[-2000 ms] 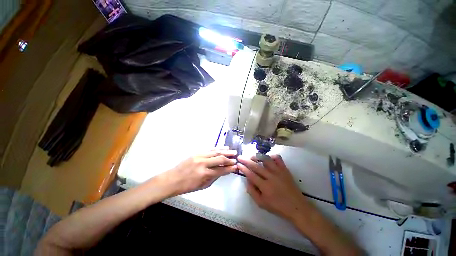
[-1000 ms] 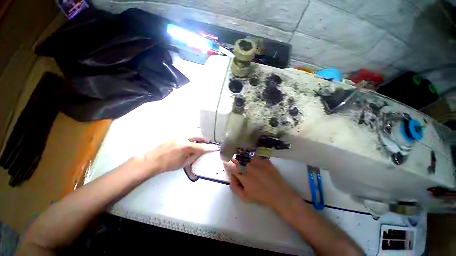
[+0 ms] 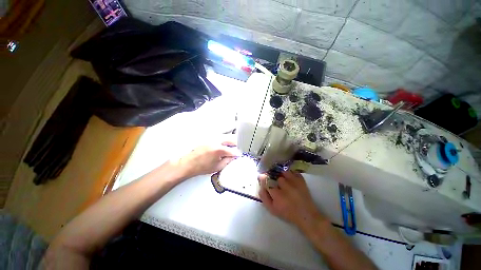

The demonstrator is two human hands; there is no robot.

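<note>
My left hand (image 3: 203,161) is just left of the needle area of the sewing machine (image 3: 343,129), its fingertips at the bright spot under the machine head. My right hand (image 3: 287,192) is at the right of the needle area, its fingers bent close under the head. No workpiece shows clearly between the fingers; glare and the head hide what they touch. A curved brown-black corner and dark seam line mark the white machine bed (image 3: 237,185) in front of the hands.
Blue-handled snips (image 3: 348,211) lie right of my right hand. A dark leather heap (image 3: 153,79) lies behind left, with a bundle of narrow dark strips (image 3: 60,126) on the cardboard (image 3: 100,153). A lit lamp (image 3: 227,52) is behind the machine.
Since the first frame my left hand has moved left and away from my right hand, uncovering the curved corner of the bed. The camera view has also shifted.
</note>
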